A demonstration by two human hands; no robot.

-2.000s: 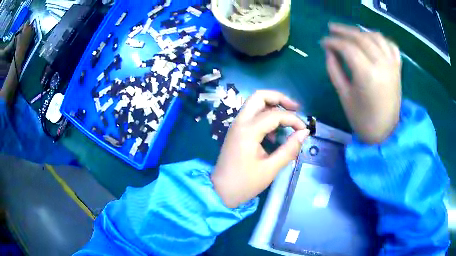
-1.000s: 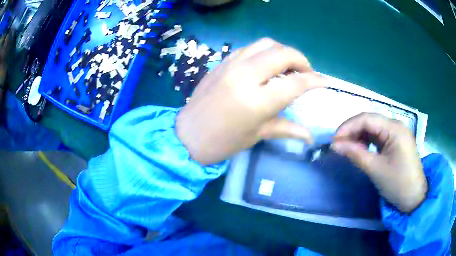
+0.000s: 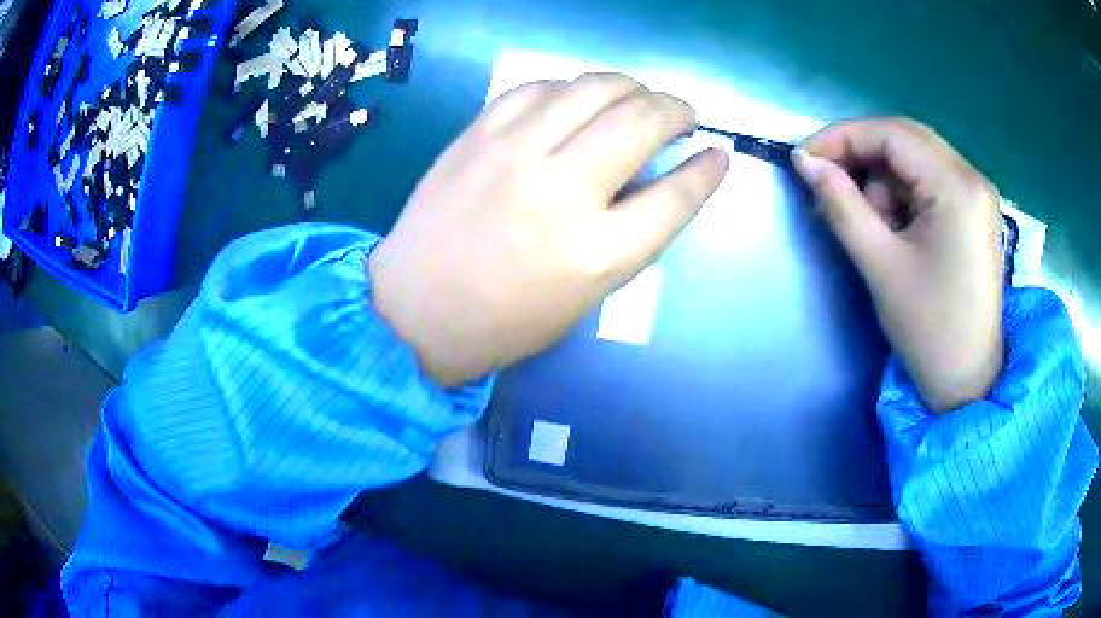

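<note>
The tablet back cover (image 3: pixel 724 410) lies dark side up in front of me, with strong glare over its upper middle and white pads (image 3: pixel 548 443) on its inner face. A dark flex cable (image 3: pixel 763 147) lies along its far long edge, between my hands. My right hand (image 3: pixel 918 242) pinches the cable's right end. My left hand (image 3: pixel 531 217) is over the cover's far left part, fingertips at the cable's left end; whether they grip it I cannot tell. My left hand hides the far left corner.
A white sheet (image 3: pixel 676 522) shows under the cover. A blue parts tray (image 3: pixel 157 260) with many black-and-white strips is at the far left. A loose pile of similar strips (image 3: pixel 316 85) lies on the dark green mat (image 3: pixel 749 36) beside it.
My right hand has moved from over the cover's middle to its far edge with the dark cable. My left hand remains near that edge. The view has shifted right, moving the tray further left.
</note>
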